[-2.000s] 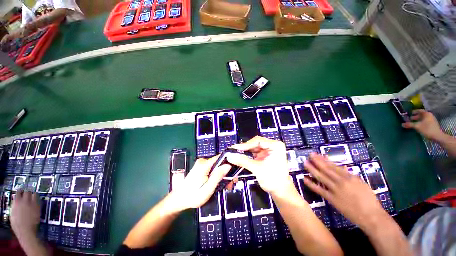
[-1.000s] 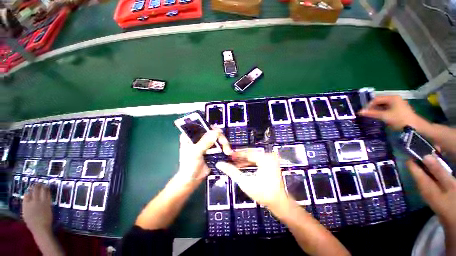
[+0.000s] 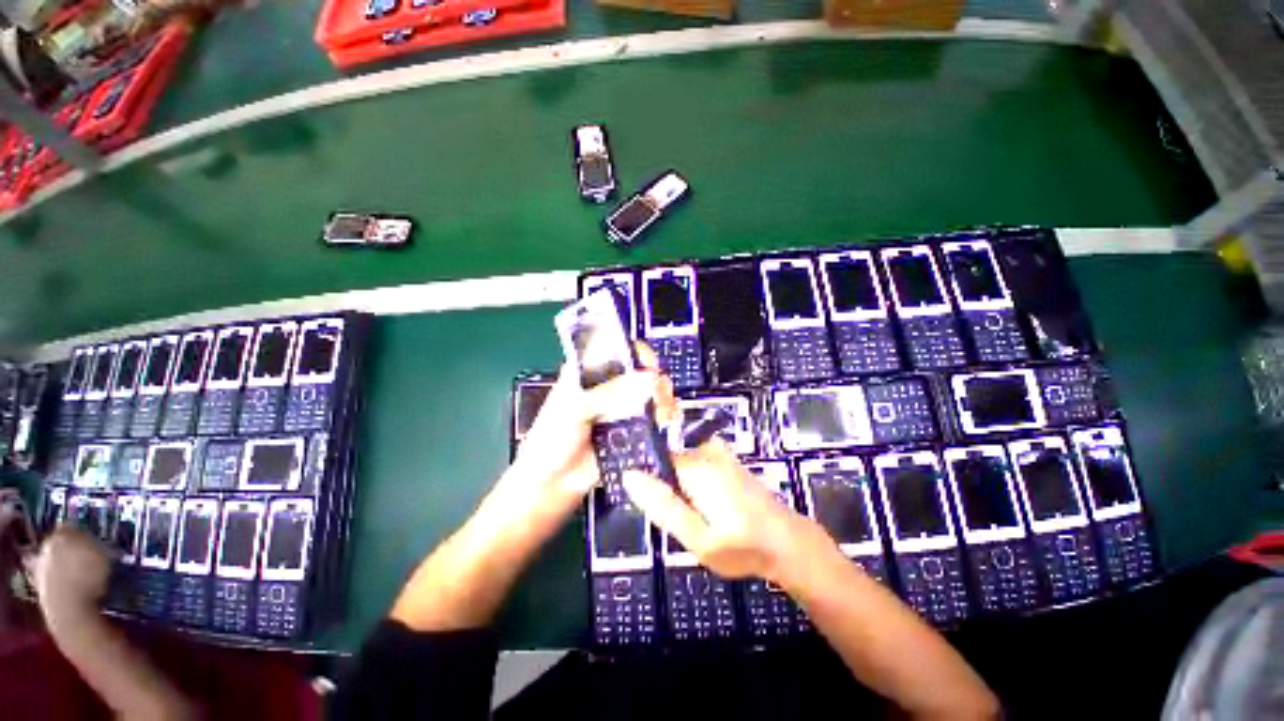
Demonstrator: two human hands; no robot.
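Observation:
A keypad phone [image 3: 620,409] with a silver-white frame round its screen is tilted above the left part of the black phone tray [image 3: 729,321]. My left hand [image 3: 563,430] is shut on it along its left side. My right hand [image 3: 725,507] is at the phone's lower right, fingers at its keypad end; a small dark item shows at these fingers, too blurred to name. The tray holds rows of similar phones [image 3: 915,514], with glossy black empty pockets in the upper row. Part of a phone [image 3: 532,409] shows just left of the tray, mostly behind my left hand.
Part-built phone bodies [image 3: 594,162] lie on the green belt [image 3: 465,155] beyond the pale rail [image 3: 465,299]. Stacked phone trays [image 3: 331,493] stand at left, with another person's hand [image 3: 71,571] over them. Red parts trays [image 3: 437,28] are on the far side. A person's shoulder [image 3: 1239,655] shows at lower right.
The held phone has turned more upright, its keypad now showing. The other person's hands at right have left the view, and the upper right pocket is now empty.

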